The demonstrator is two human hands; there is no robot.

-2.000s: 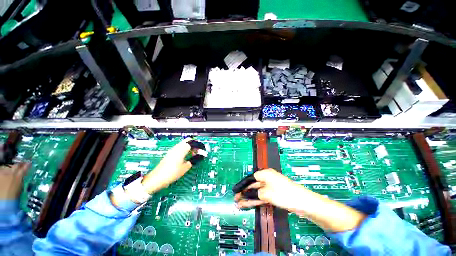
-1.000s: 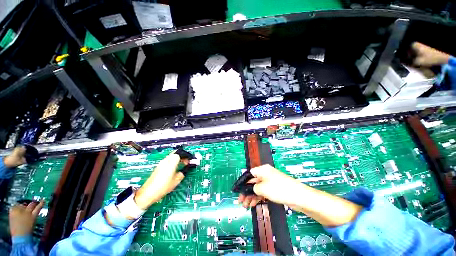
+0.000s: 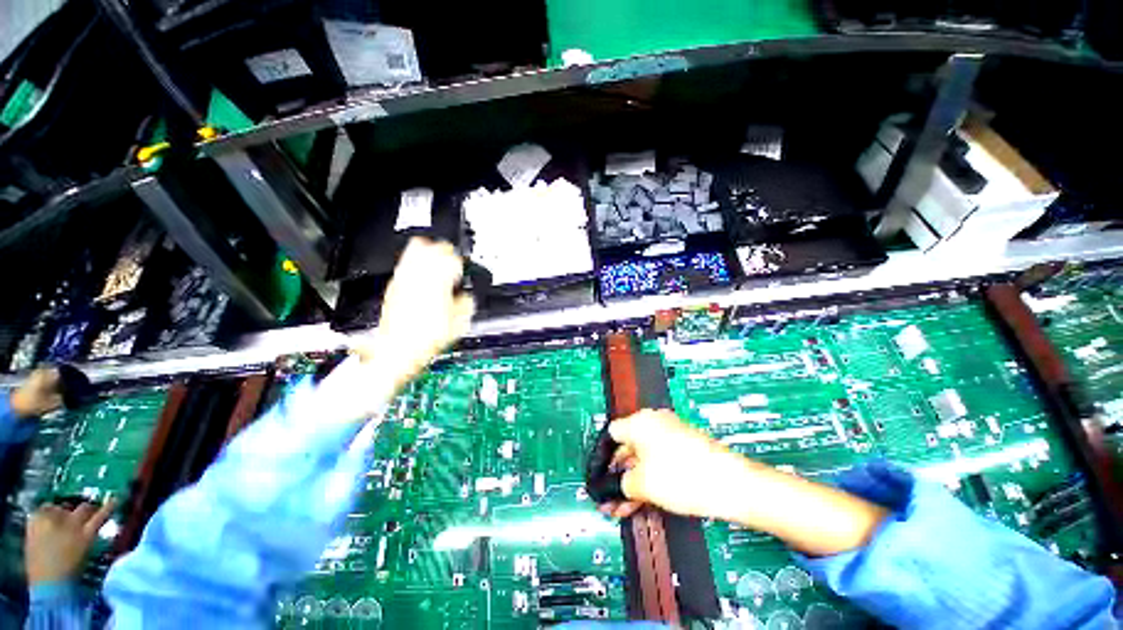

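Green circuit boards (image 3: 493, 455) with white markings lie in frames in front of me. My left hand (image 3: 425, 308) is raised over the conveyor rail at the front of the black parts bins, left of the white connectors (image 3: 527, 234); it is blurred, with black at the fingertips, and whether it holds anything cannot be told. My right hand (image 3: 653, 465) is above the reddish-brown frame bar (image 3: 622, 375) between two boards. Its fingers are curled, with black finger covers or dark pieces at the tips; I cannot tell which.
Grey components (image 3: 653, 203) and blue components (image 3: 665, 275) sit in bins on the lower shelf. A white carton (image 3: 985, 185) is at the right behind a metal post (image 3: 932, 148). Another person's hands (image 3: 62, 542) are at the far left edge.
My left hand has moved from over the board up to the front of the bins. My right hand has stayed nearly in place. Another person's hand at the carton has gone from view.
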